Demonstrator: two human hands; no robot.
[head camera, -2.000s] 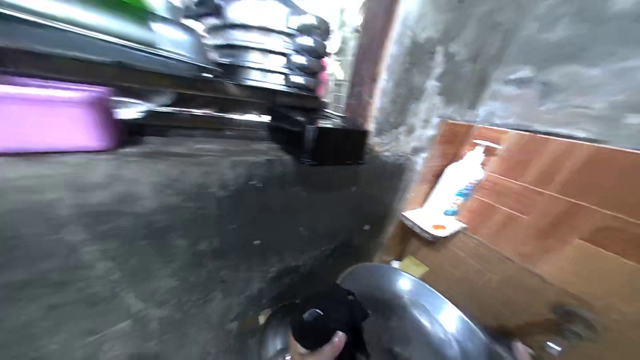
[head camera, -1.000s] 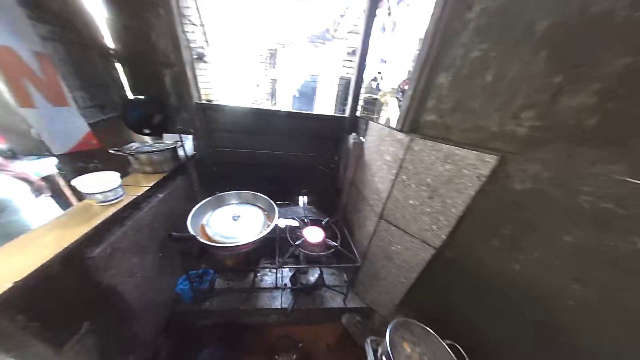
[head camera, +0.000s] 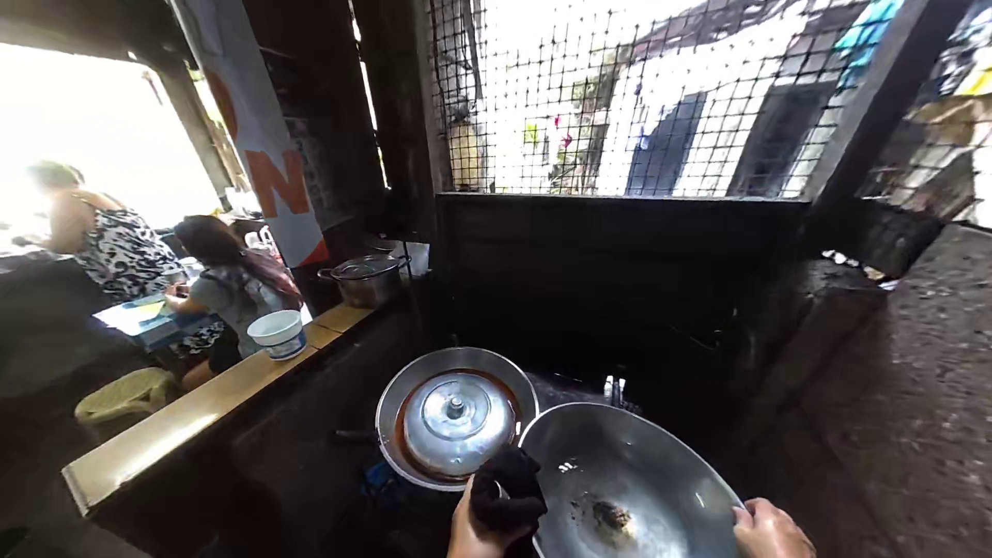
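Observation:
A large metal wok (head camera: 659, 473), with a dark patch at its bottom, is held between my two hands at the lower right. My left hand (head camera: 477, 523) grips its left side through a black cloth (head camera: 509, 490). The fingers of my right hand (head camera: 771, 527) close on the wok's right rim. Just left of the wok stands a wide metal pan (head camera: 393, 418) holding reddish-brown liquid, and a domed metal lid (head camera: 457, 422) lies inside it. The wok hides the burner area to the pan's right.
A tiled ledge (head camera: 182, 415) runs along the left, bearing a white tub (head camera: 277, 335) and a lidded pot (head camera: 366, 280). Beyond it are two people, a table (head camera: 147, 319) and a stool (head camera: 124, 394). A mesh window (head camera: 620, 101) is ahead; a rough wall (head camera: 922, 372) stands at right.
The wok, beside my hand and the black cloth two seconds ago, is now held over the stove area beside the pan. The lit burner seen one second ago is now hidden. The view has swung widely.

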